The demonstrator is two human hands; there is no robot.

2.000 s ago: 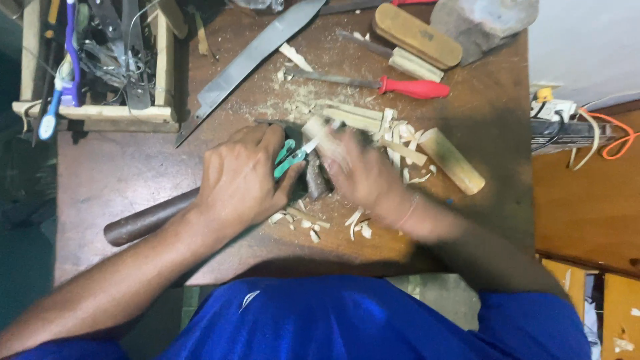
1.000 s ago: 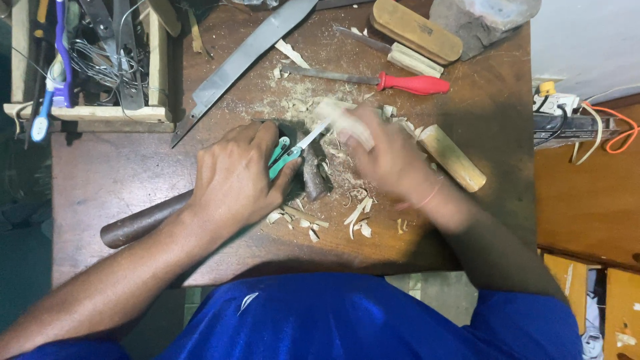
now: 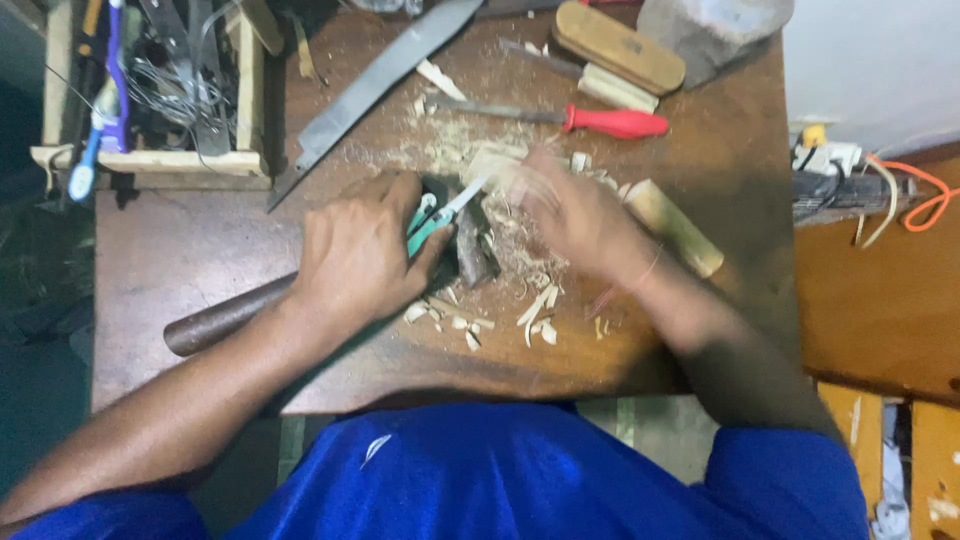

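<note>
My left hand (image 3: 360,251) is closed around a teal-handled folding knife (image 3: 435,225), whose pale blade points up and right. The blade's end meets a pale piece of wood (image 3: 495,165), held in my right hand (image 3: 574,210); both are blurred, so the contact is unclear. Under and beside the knife lies a dark hammer-like head (image 3: 474,251). A dark brown rod (image 3: 225,315) runs beneath my left wrist. Wood shavings (image 3: 538,311) and fine dust are scattered around my hands. A short pale wood stick (image 3: 675,229) lies beside my right wrist.
Beyond my hands lie a large bare knife blade (image 3: 382,79), a red-handled tool (image 3: 615,121), and an oval wooden block (image 3: 619,49) by a grey stone (image 3: 712,37). A wooden box (image 3: 187,163) of wires and tools stands at left. Electrical plugs (image 3: 832,159) are beyond the right edge.
My right hand and the pale wood piece have shifted slightly beside the blade. Several shavings and pale strips near the right hand have moved. My left hand stays on the knife.
</note>
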